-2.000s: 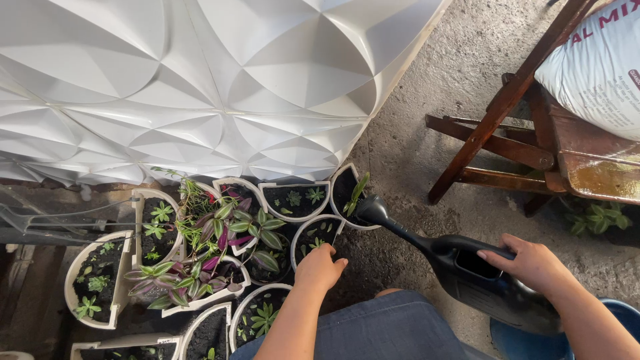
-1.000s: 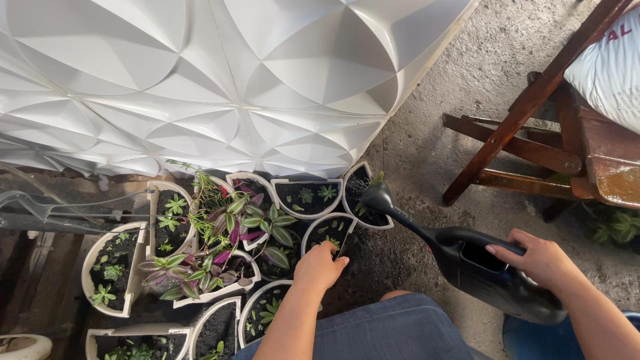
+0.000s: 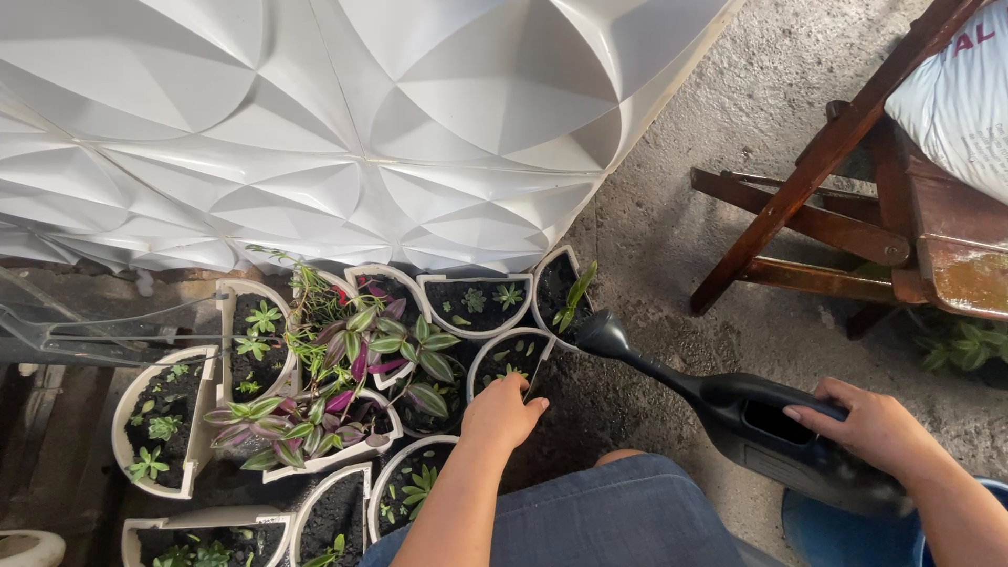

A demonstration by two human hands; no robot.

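My right hand [image 3: 874, 425] is closed round the handle of a black plastic watering can [image 3: 772, 441]. The can's rose [image 3: 603, 332] points left, right beside the rim of a half-round white pot [image 3: 539, 295] with a leafy shoot [image 3: 575, 295]. My left hand [image 3: 504, 409] is at the near edge of another white pot [image 3: 472, 366] with small succulents; its fingertips are partly hidden, so whether it grips the rim cannot be told. Purple and green striped tradescantia [image 3: 315, 429] spills over the pots to the left.
A white relief panel [image 3: 504, 102] stands behind the pots. A wooden folding chair [image 3: 803, 189] bearing a printed white sack [image 3: 957, 118] is at the right. A blue bucket [image 3: 846, 528] stands below the can. More half-round pots [image 3: 189, 465] are at the left, on dark ground.
The rose was over the shoot's pot one second ago and is now just right of its rim. My left hand stays by the same pot. The view has shifted slightly.
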